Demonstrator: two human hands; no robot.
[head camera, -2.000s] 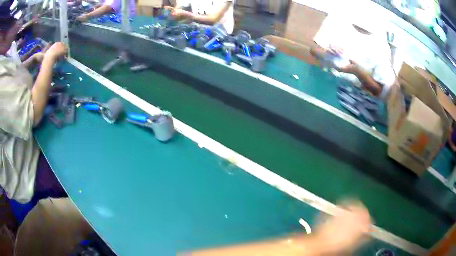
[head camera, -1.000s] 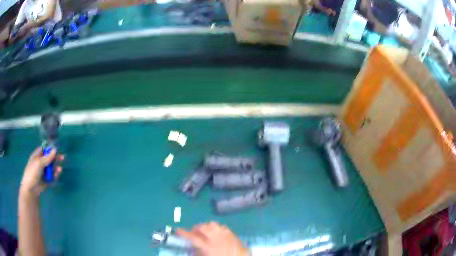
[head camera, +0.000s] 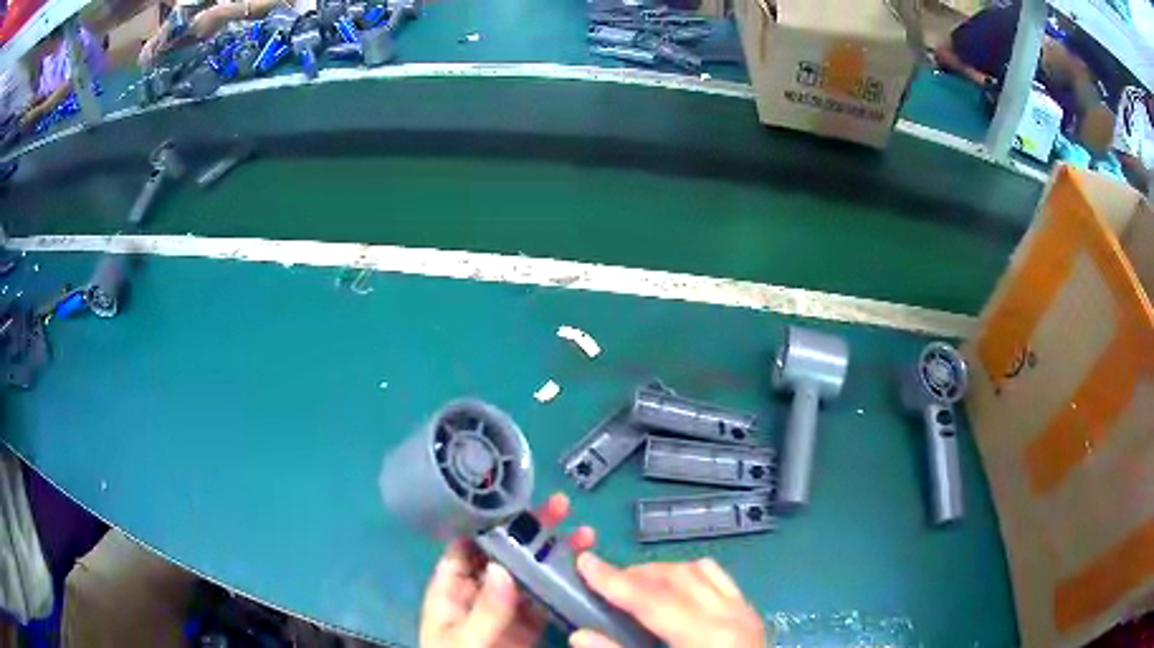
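Note:
A grey handheld fan is held up near the front of the bench, its round grille facing me and its handle slanting down to the right. My left hand grips the handle just below the head. My right hand is on the lower handle, with a grey handle cover seated along it; a small bit of blue shows near the top. Several loose handle covers lie to the right of the fan. Two closed-handle fans, one beside the covers and one farther right, lie on the bench.
A carton with orange tape stands at the right. A pale rail separates the bench from the green belt, which carries grey parts at far left. Pale scraps lie mid-bench. Another fan with blue lies at the left edge. People and a carton are opposite.
The half-assembled fan in my left hand has come from the far left to the front centre. My right hand has moved right and now holds the handle with a cover on it.

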